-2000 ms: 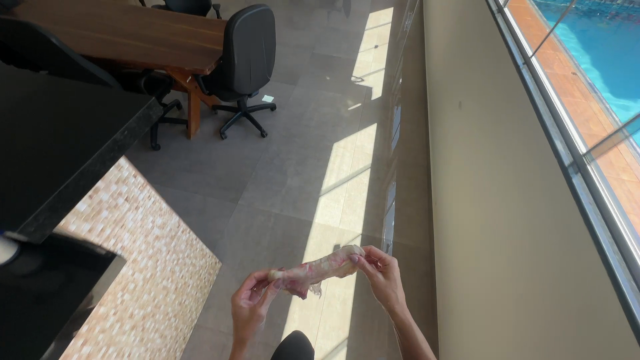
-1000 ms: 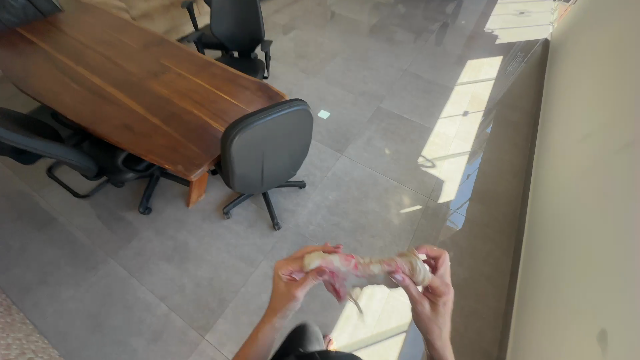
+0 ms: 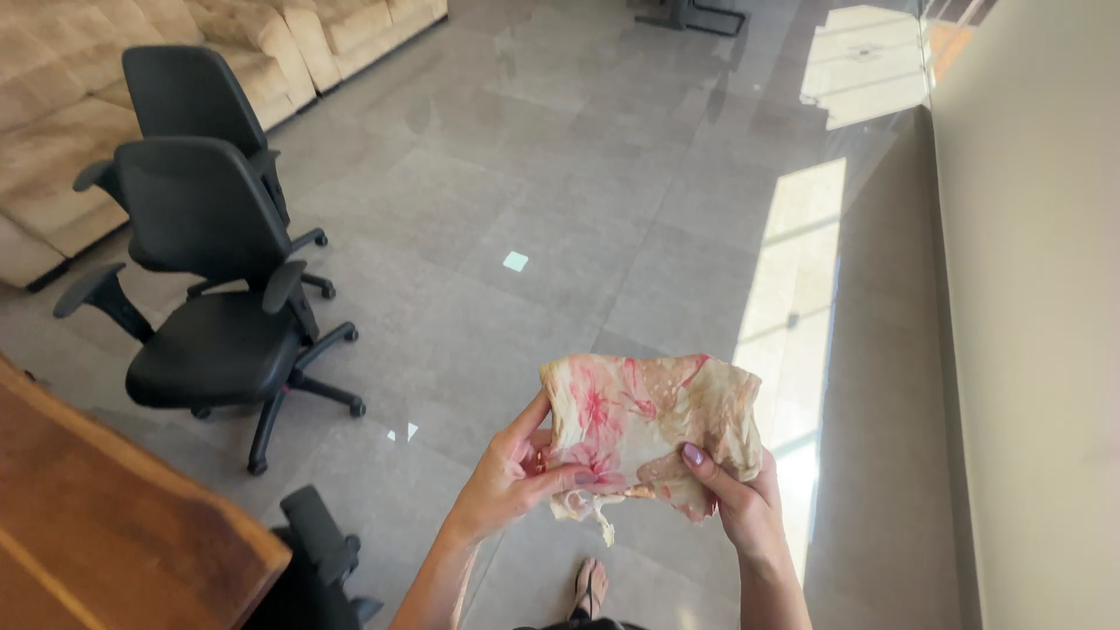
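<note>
A crumpled, folded cloth [image 3: 652, 420], cream with pink and brown floral patches, is stretched between both hands. My left hand [image 3: 512, 472] grips its left edge, with the thumb lying across the lower front. My right hand [image 3: 744, 499] pinches its lower right part, the thumb in front and the other fingers hidden behind the fabric. A thin, pale tie or strip [image 3: 604, 521] dangles from the bottom edge near my left hand.
Black office chairs [image 3: 214, 341] stand at the left, with a beige sofa [image 3: 61, 166] behind them. A wooden table's corner [image 3: 219, 542] juts in at lower left. Along the right runs a pale wall [image 3: 1032, 306]. Below the cloth, a sandaled foot [image 3: 591, 586] rests on the tiled floor [image 3: 455, 350].
The cloth, narrow and bunched before, is now spread into a wider panel between my hands. The view has moved on past the table toward the sofa.
</note>
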